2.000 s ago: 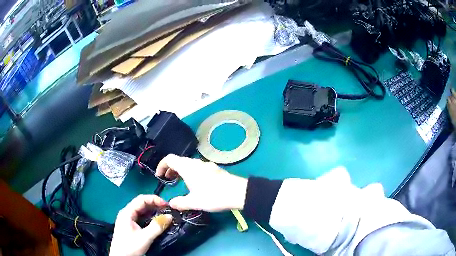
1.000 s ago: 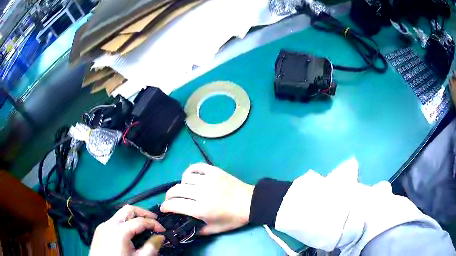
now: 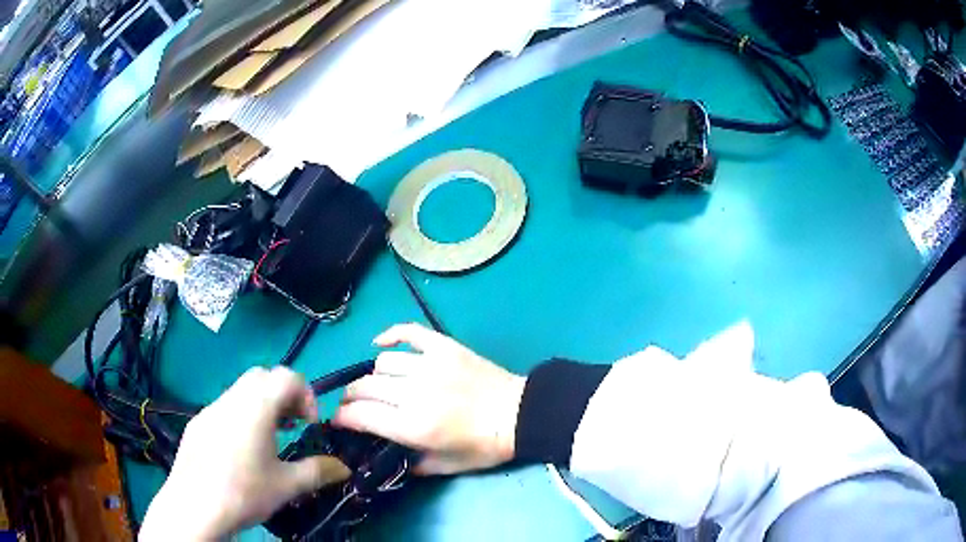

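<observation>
A black electrical unit (image 3: 355, 482) with thin wires lies on the green bench at the bottom, partly hidden by my hands. My right hand (image 3: 429, 402) lies over its upper right side, fingers curled on it. My left hand (image 3: 249, 455) is at its left side, thumb with a yellowish cover on the wiring side, index finger raised and bent. A tan tape roll (image 3: 408, 241) lies flat beyond my hands. A thick black cable (image 3: 344, 374) runs left from near my right hand. Whether a small piece is between my fingers cannot be seen.
A second black unit (image 3: 323, 228) with coiled cables and a clear plastic bag (image 3: 207, 284) lies left. A third unit (image 3: 636, 143) lies back right. Cardboard and foam sheets (image 3: 318, 106) sit at the far edge. An orange-brown fixture (image 3: 64, 466) stands left. A printed sheet (image 3: 895, 154) lies far right.
The view has shifted, so the bench items sit higher. My right hand has moved from the wiring onto the unit's upper right side. My left index finger has lifted from the unit.
</observation>
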